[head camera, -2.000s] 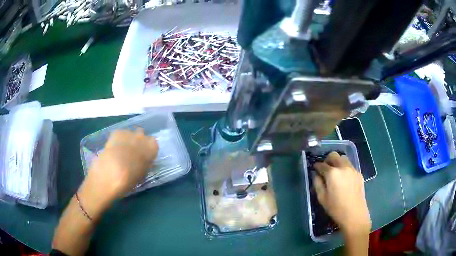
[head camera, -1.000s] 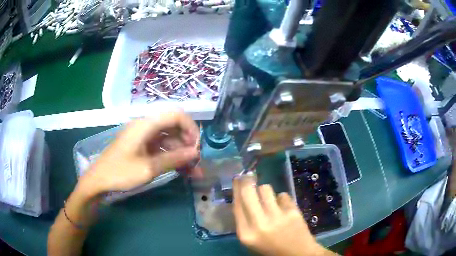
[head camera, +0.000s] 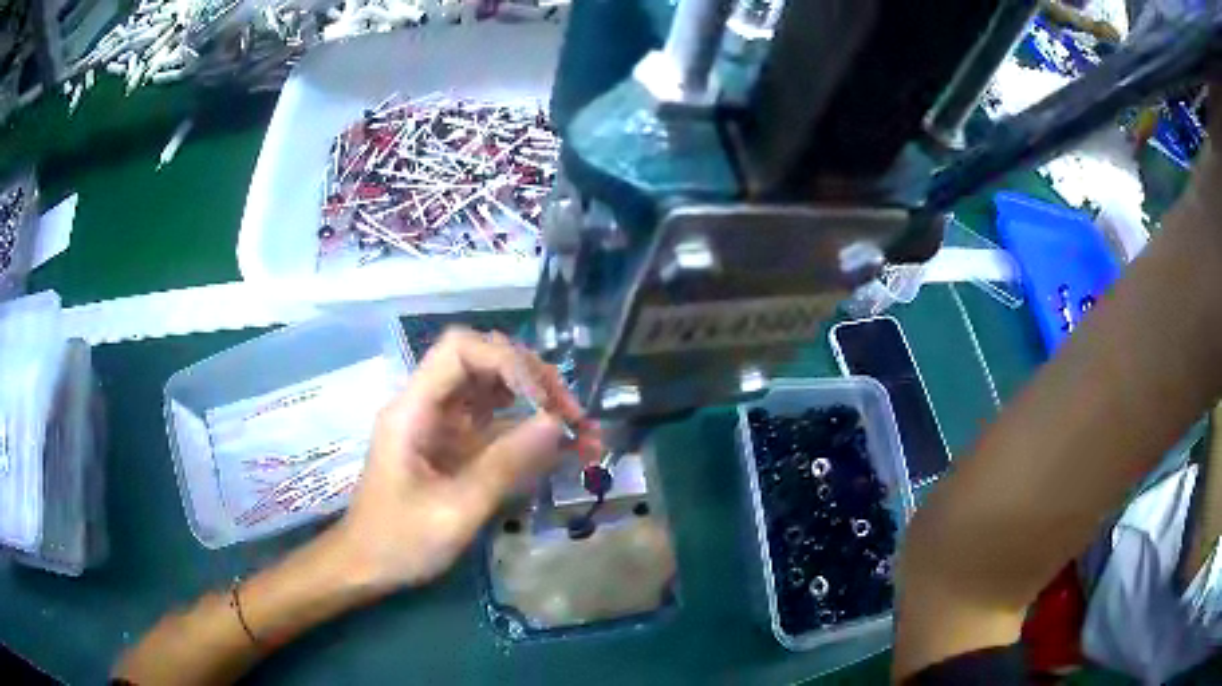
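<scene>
My left hand (head camera: 449, 462) pinches a thin rod (head camera: 568, 432) between thumb and fingertips, beside the fixture (head camera: 619, 480) under the press's marked plate (head camera: 730, 322). A small dark ring (head camera: 596, 478) shows at the fixture, just below my fingertips; whether the rod touches it is unclear. The punch tip is hard to make out. My right forearm crosses the right side, rising towards the press lever (head camera: 1072, 127); my right hand is cut off by the picture's edge. The rod tub (head camera: 201, 483) is on the left, the ring tub (head camera: 907, 499) right of the press base (head camera: 583, 583).
A large white tray (head camera: 275, 221) of rods with dark and red heads stands behind. Stacked clear tubs (head camera: 47, 442) are at far left. A phone (head camera: 891, 389) lies behind the ring tub, and a blue tray (head camera: 1059, 255) is partly hidden by my forearm.
My right hand has left the fixture and gone out of view at the right, its forearm now raised. My left hand has moved in to the fixture. The view has shifted slightly.
</scene>
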